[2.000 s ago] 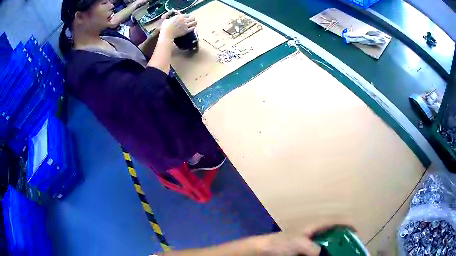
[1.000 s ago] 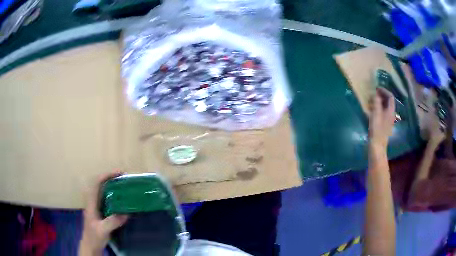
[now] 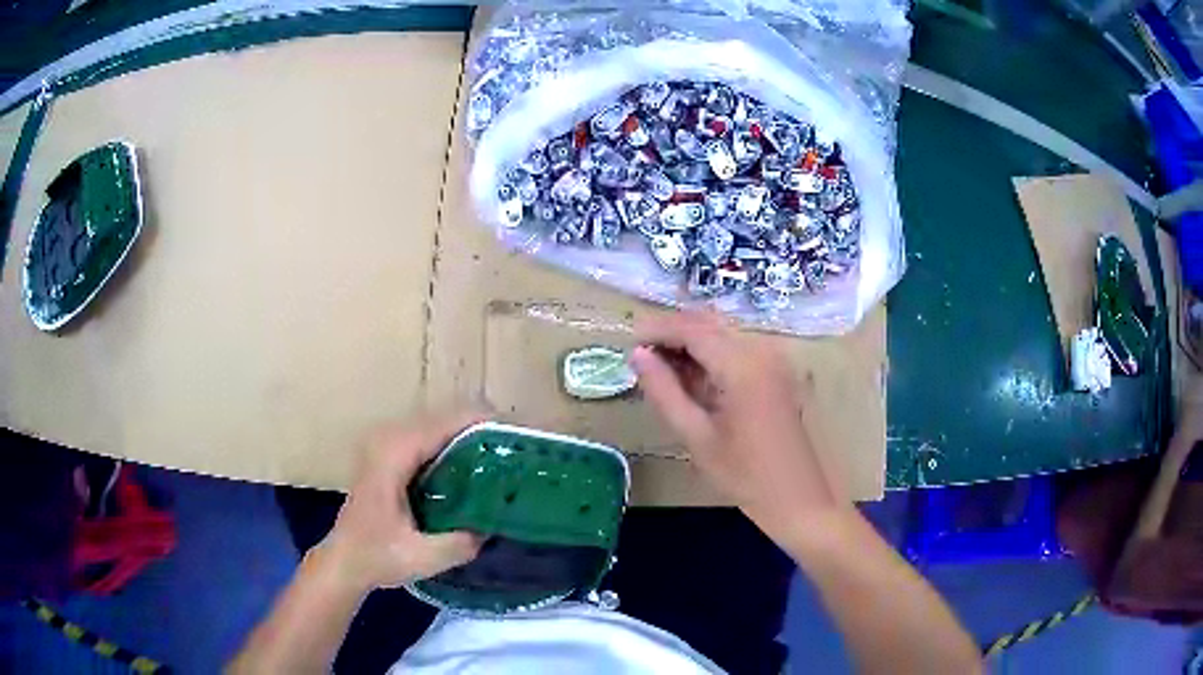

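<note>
My left hand [image 3: 402, 508] holds a glossy green case [image 3: 528, 495] with a silver rim at the bench's front edge, its dark part toward my body. My thumb lies over the inner left side. My right hand [image 3: 726, 402] is at the right end of a small pale dish [image 3: 598, 372], with thumb and fingertips close together. Whether they pinch a thin stick is too small to tell. An open plastic bag [image 3: 508, 158] heaped with silver fittings [image 3: 686, 191], some showing red, lies behind the dish on the cardboard mat [image 3: 455, 356].
Another green case [image 3: 86, 231] lies on the large cardboard sheet [image 3: 284, 251] at the left. At the right, a case [image 3: 1121, 303] and a white wad [image 3: 1091, 360] lie by a cardboard pad [image 3: 1055, 244]. Another person's arm [image 3: 1161, 495] shows at the right edge.
My right hand has moved from the case at the right pad to the small dish. My left hand still holds the green case. The view has shifted, now showing a case at the left.
</note>
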